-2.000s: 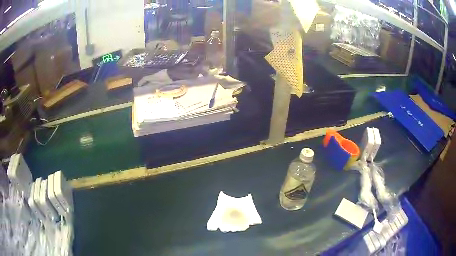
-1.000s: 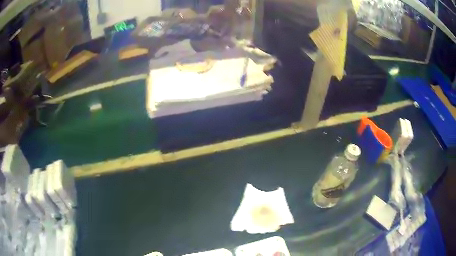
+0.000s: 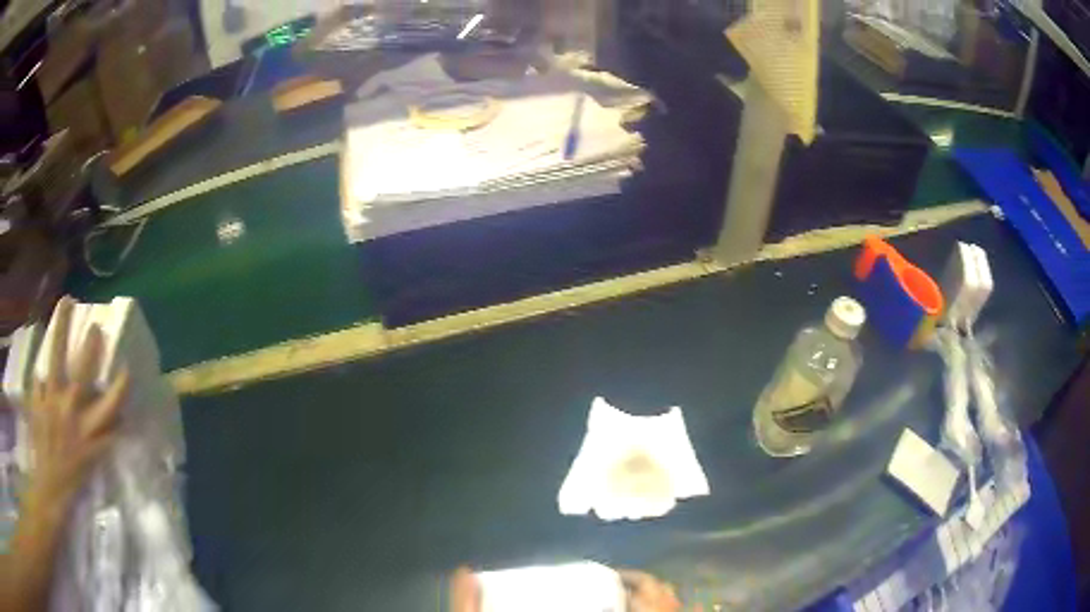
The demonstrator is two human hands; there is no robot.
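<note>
My left hand (image 3: 74, 412) is at the far left, fingers spread over white power strips (image 3: 126, 341) standing in a row, bagged cords towards me. It grips their upper part. At the bottom edge, fingers of my right hand (image 3: 645, 592) show at the ends of a white block, likely a power strip (image 3: 550, 588); palm and wrist are cut off. A white wiping cloth (image 3: 634, 464) with a brownish stain lies spread on the dark green bench. A clear capped bottle (image 3: 807, 383) stands right of it.
An orange and blue holder (image 3: 902, 297) and standing white strips (image 3: 969, 285) are behind the bottle. A small white block (image 3: 923, 471) lies near the blue tote (image 3: 1042, 544) holding strips. Papers (image 3: 478, 155) sit on a dark box opposite, beyond the pale bench edging (image 3: 514, 311).
My left hand has come into view on the left row. Fingers now hold a white block at the bottom edge, where several strips showed. The view has turned right and tilted down.
</note>
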